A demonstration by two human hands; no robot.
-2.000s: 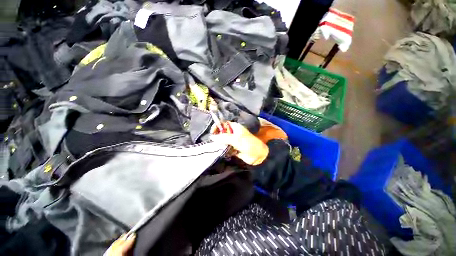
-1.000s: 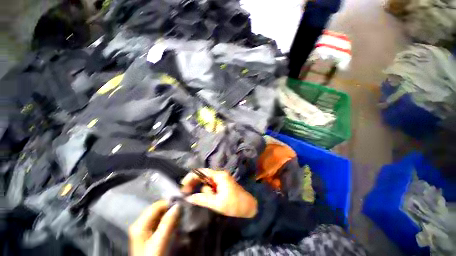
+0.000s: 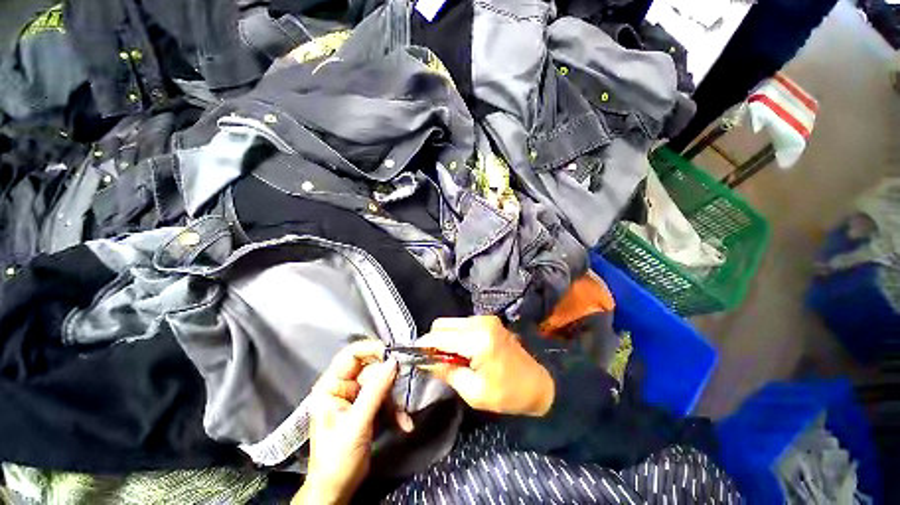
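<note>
A grey denim jacket (image 3: pixel 281 311) lies with its paler inside up in front of me, joined to plain black fabric. My left hand (image 3: pixel 350 409) pinches its stitched seam between thumb and fingers. My right hand (image 3: pixel 493 367) is closed around small thread snips (image 3: pixel 439 357) with red on them. Their dark metal tips point left and meet the seam at my left fingertips. Whether the blades are open or closed cannot be told.
More grey and black jackets (image 3: pixel 345 108) with brassy buttons are heaped ahead and left. A green crate (image 3: pixel 755 252), blue crates (image 3: pixel 681 360) and a stool with red-striped white cloth (image 3: pixel 785 113) stand at the right. Orange fabric (image 3: pixel 580 304) lies beside the heap.
My left hand has come up from the lower edge to the seam, and my right hand has come down beside it with the snips. The view has shifted, so the heap sits further right.
</note>
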